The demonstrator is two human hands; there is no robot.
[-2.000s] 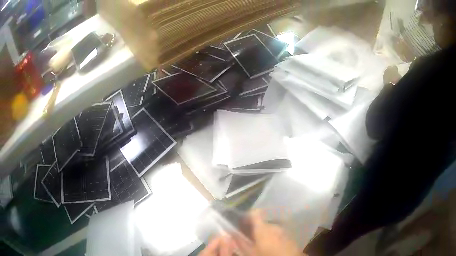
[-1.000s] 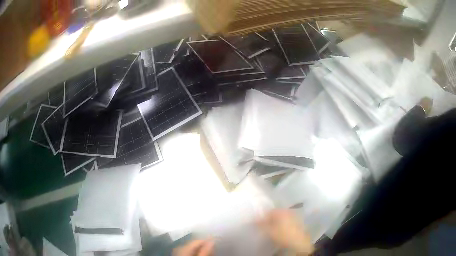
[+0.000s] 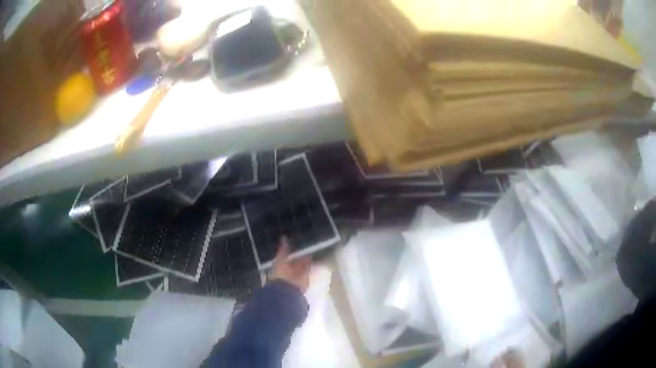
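Glossy black panels with white borders lie heaped below the shelf. My left hand (image 3: 291, 269) is at the lower edge of one black panel (image 3: 291, 208), with a finger over its surface; whether it grips the panel is unclear. My right hand (image 3: 509, 360) shows only as a small blurred part at the bottom edge, by the white packets; its grip is hidden. A bright white packet (image 3: 469, 280) lies on others in the centre right. A stack of white sleeves (image 3: 176, 327) lies at the lower left.
A white shelf (image 3: 288, 115) crosses above the panels. It bears tan cardboard (image 3: 503, 79), a red can (image 3: 108, 47), a yellow object (image 3: 75, 98) and a dark case (image 3: 248, 50). More white packets (image 3: 568, 215) pile at right, near another person's dark sleeve (image 3: 640, 251).
The view has shifted, showing more of the shelf. My left hand has moved from the white sheets at the bottom up to a black panel. My right hand has moved right, almost out of view.
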